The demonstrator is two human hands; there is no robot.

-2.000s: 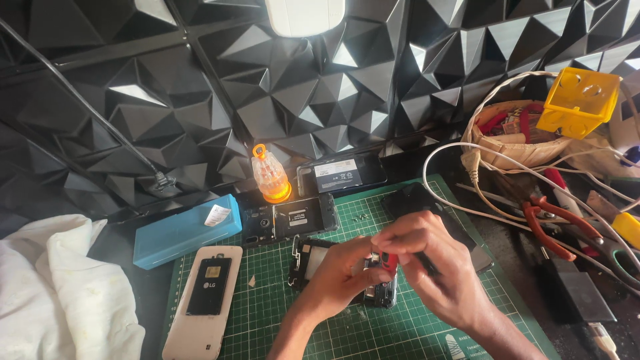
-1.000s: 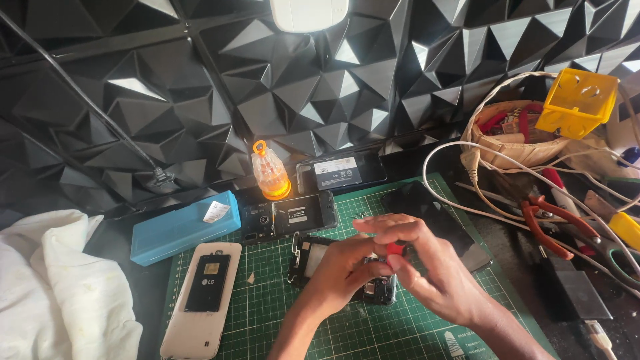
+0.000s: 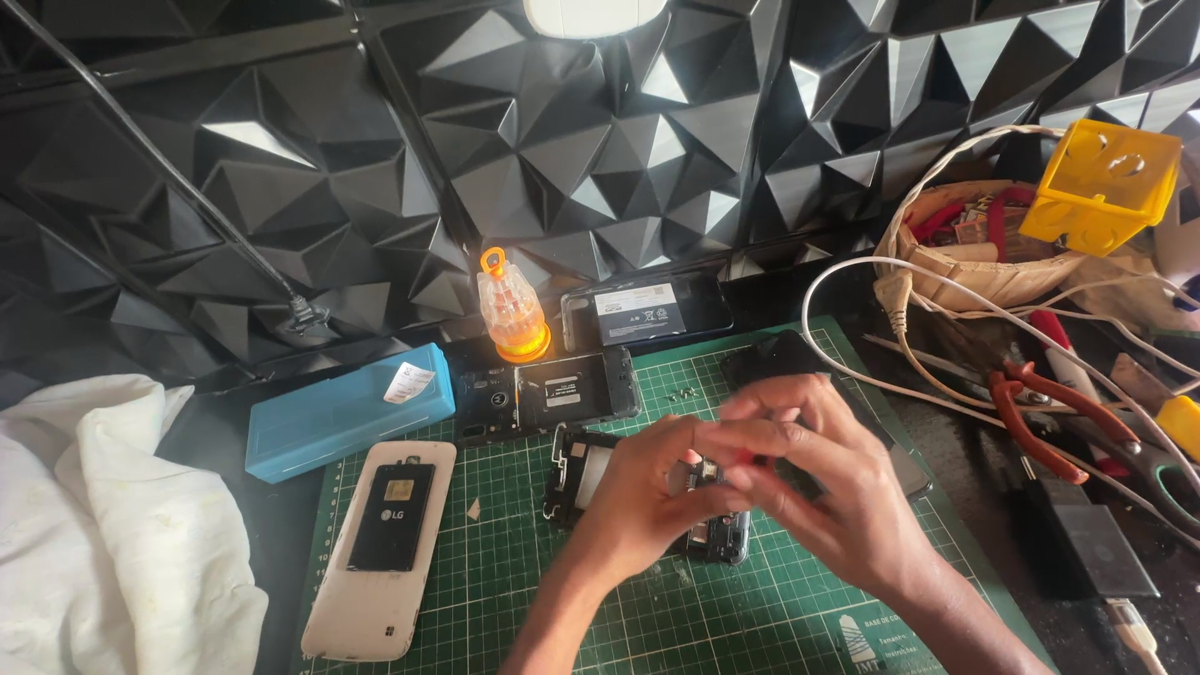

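An opened phone body (image 3: pixel 720 534) lies on the green cutting mat (image 3: pixel 506 591), partly hidden under my hands. My left hand (image 3: pixel 647 487) is over it, thumb and fingers bent together near the other hand's fingertips; whether it pinches something cannot be told. My right hand (image 3: pixel 825 478) holds a small red item (image 3: pixel 753 459), seemingly a screwdriver, mostly covered by the fingers. Several tiny screws (image 3: pixel 682 395) lie on the mat behind the hands. To the left rests a white phone back cover (image 3: pixel 361 609) with a black LG battery (image 3: pixel 392 516) on it.
Behind stand an orange-and-clear screwdriver bit holder (image 3: pixel 514 314), an opened black phone (image 3: pixel 572 389) and another phone (image 3: pixel 647 314). A blue box (image 3: pixel 347 412) and white cloth (image 3: pixel 122 525) are at left. At right lie a dark phone (image 3: pixel 886 445), orange-handled pliers (image 3: pixel 1059 412), cables and a basket (image 3: pixel 994 277).
My right hand's fingers have shifted around the red item, which showed more plainly between them earlier. My left hand stays over the phone body.
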